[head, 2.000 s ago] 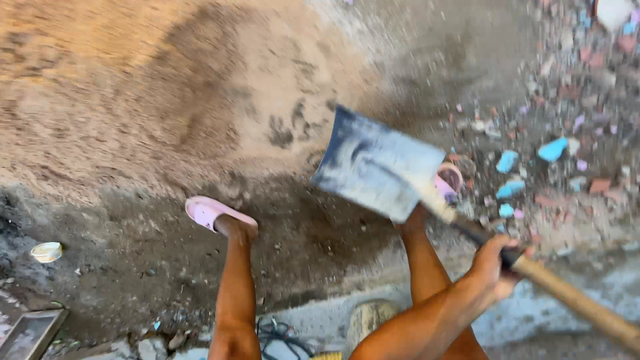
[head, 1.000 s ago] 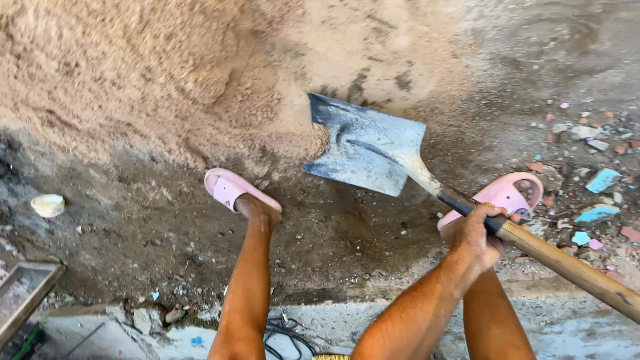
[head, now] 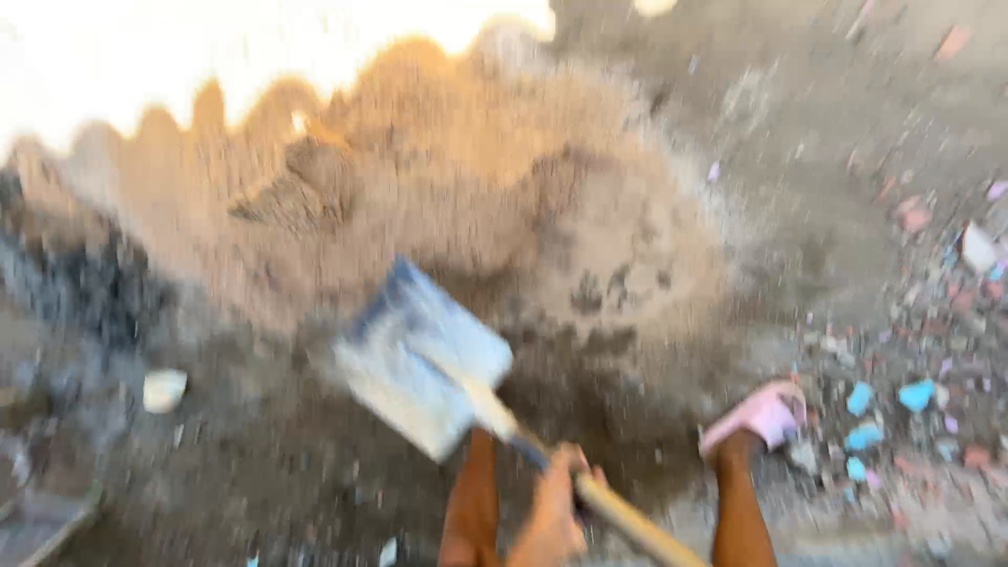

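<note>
A square-bladed metal shovel [head: 429,358] crosses the lower middle of the blurred head view, its blade toward the upper left and its wooden handle running off the bottom edge. My left hand [head: 557,496] is closed round the shaft just behind the dark socket. My right hand is out of the frame, and so is the far end of the handle. The blade hangs over my left foot and hides it; no clear load shows on it. Beyond the blade lies a broad heap of brown sand [head: 441,197], sunlit along its far side.
My right foot, in a pink slipper [head: 760,417], stands beside scattered rubble with blue and reddish chips [head: 862,437]. A pale round object [head: 164,390] lies on the dark ground at left. A flat framed object [head: 47,520] sits at the lower left corner.
The shovel blade has moved left, from between my feet to over my left foot. My left hand has moved with it, still on the shaft. The view now takes in more of the sand heap.
</note>
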